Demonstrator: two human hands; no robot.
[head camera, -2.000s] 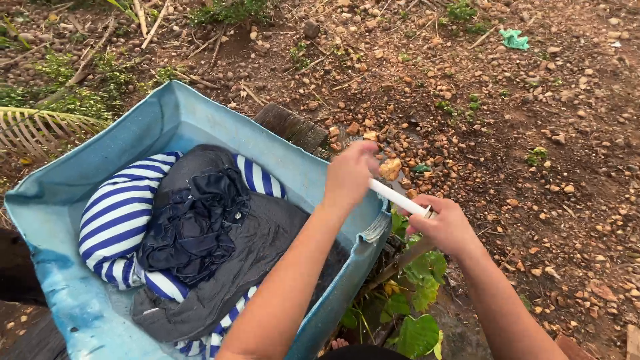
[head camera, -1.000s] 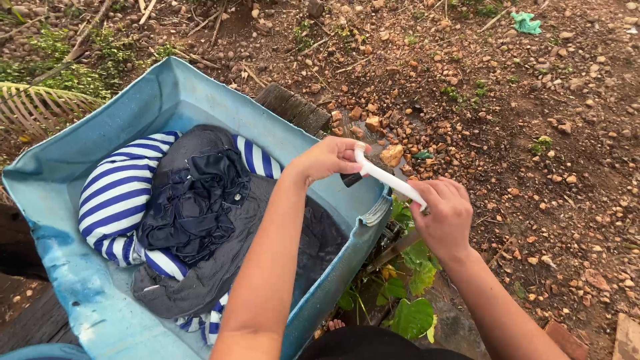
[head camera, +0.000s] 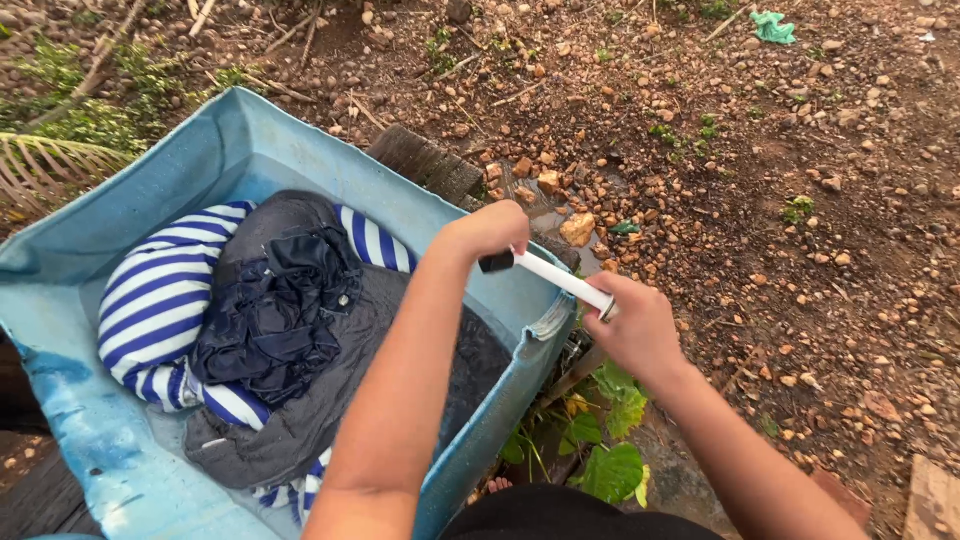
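A white tube or strap (head camera: 562, 276) stretches between my two hands, above the right corner of a blue plastic tub (head camera: 480, 427). My left hand (head camera: 495, 229) pinches its upper left end, where a small black piece (head camera: 496, 261) hangs below the fingers. My right hand (head camera: 636, 319) grips its other end, with a ring visible beside the thumb. Inside the tub, dark blue wet cloth (head camera: 277, 315) lies on dark grey fabric (head camera: 262, 442), beside blue-and-white striped cloth (head camera: 161, 300). Dark water shows at the tub's right side.
Dark wooden boards (head camera: 427, 165) lie behind the tub. Green leaves (head camera: 611, 472) grow by its near right side. Stony soil (head camera: 787, 262) surrounds a small puddle. A green scrap (head camera: 772, 28) lies at the upper right, and a wooden board (head camera: 934, 502) at the lower right.
Both hands stay on the white piece. It looked bowed one second ago and is straight now. The black piece shows more clearly under my left hand. The cloths in the tub have not plainly moved.
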